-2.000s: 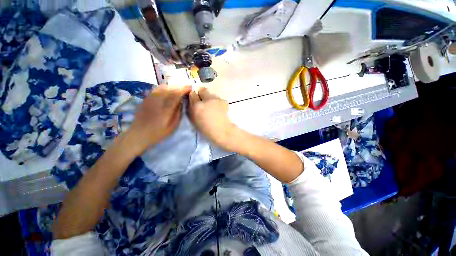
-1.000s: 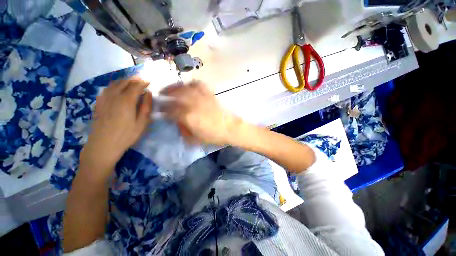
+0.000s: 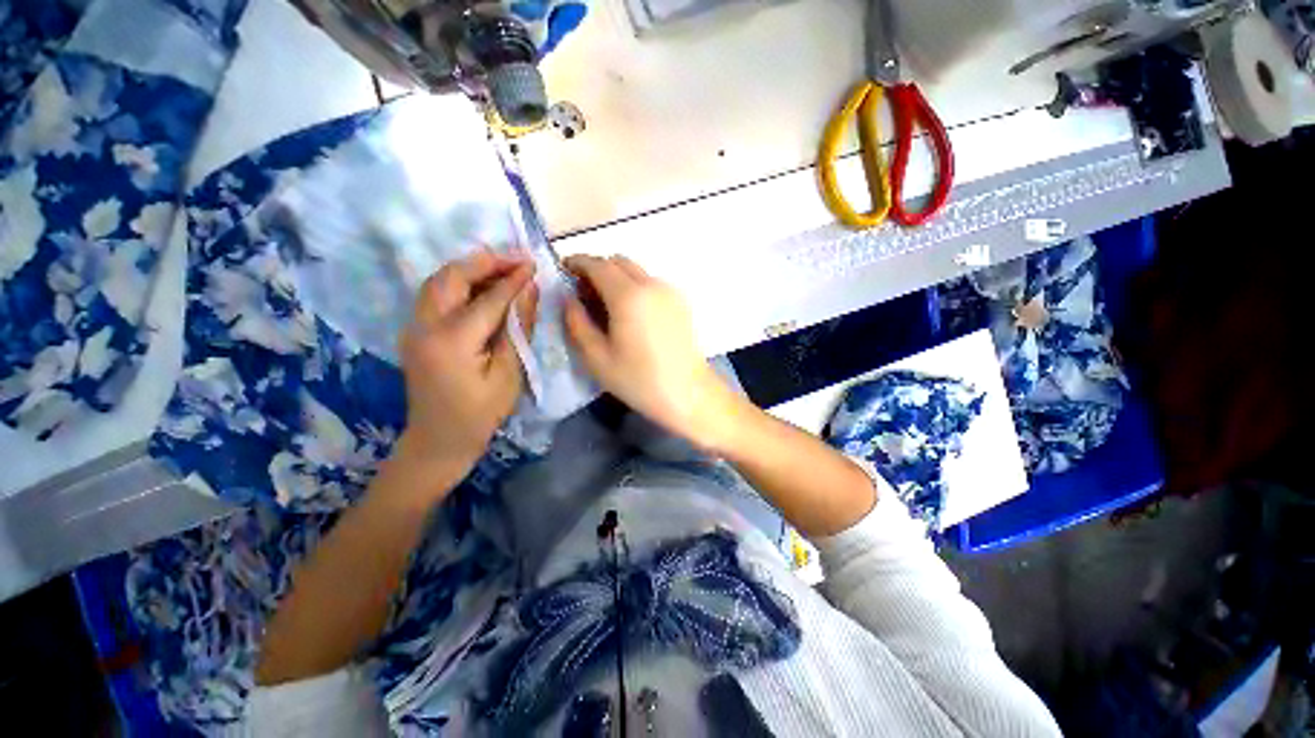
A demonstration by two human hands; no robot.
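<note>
A blue floral fabric piece point(image 3: 274, 303) lies on the table at the left, its paler wrong side point(image 3: 382, 216) turned up near the needle. A narrow folded edge point(image 3: 528, 216) runs from the presser foot area point(image 3: 502, 127) toward me. My left hand point(image 3: 469, 339) pinches the fabric edge between thumb and fingers. My right hand point(image 3: 635, 339) grips the same edge just to the right, its fingertips partly hidden. The dark round knob point(image 3: 515, 90) of the sewing machine is above the fabric.
Scissors point(image 3: 886, 144) with yellow and red handles lie on the bed. A ruler point(image 3: 995, 216) runs along the table's front edge. A white board point(image 3: 995, 433) with a floral bunch point(image 3: 901, 425) lies over a blue bin point(image 3: 1067, 519). A white spool point(image 3: 1252, 75) is at far right.
Both hands have moved toward me, away from the needle. The pale wrong side now lies spread between needle and hands. The view has shifted, so the machine head sits higher in the picture.
</note>
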